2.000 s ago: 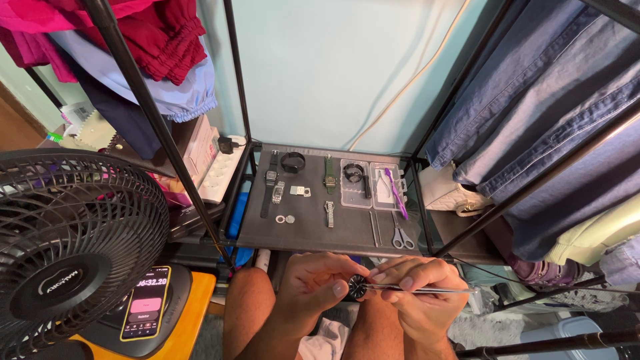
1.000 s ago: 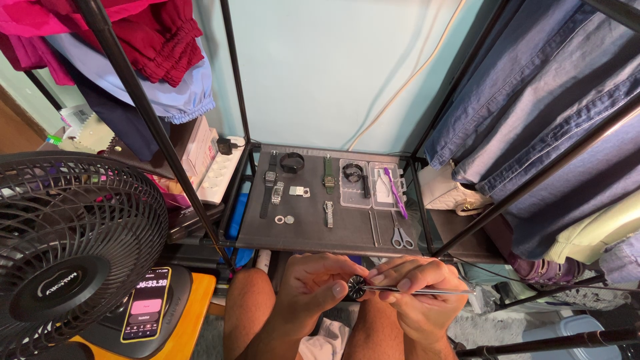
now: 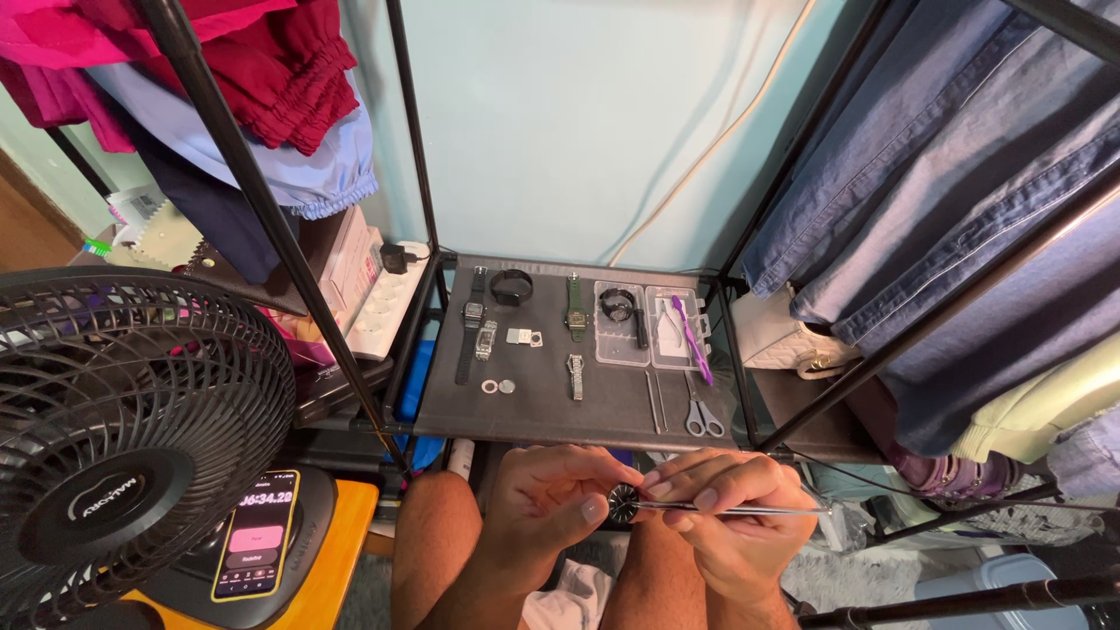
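Between the thumb and fingers of my left hand [image 3: 560, 503] is a small round black watch dial [image 3: 623, 503], held above my lap. My right hand [image 3: 739, 507] grips a thin metal tool [image 3: 761, 509], perhaps tweezers, whose tip meets the dial's right edge. Beyond both hands, the dark shelf [image 3: 542, 416] bears a green-strapped watch [image 3: 575, 311], a metal-band watch [image 3: 575, 378], a black-strapped digital watch [image 3: 473, 311], another metal watch [image 3: 485, 341], a black band [image 3: 511, 287], and two small round parts, one a ring [image 3: 489, 386], the other a disc [image 3: 507, 386].
A clear plastic case [image 3: 623, 354] holds a black watch and tools, with a purple tool [image 3: 691, 341] on its right part. Scissors [image 3: 703, 420] lie near the shelf's front edge. Black rack poles flank the shelf. A fan [image 3: 114, 490] and a phone [image 3: 255, 534] stand at left; clothes hang on both sides.
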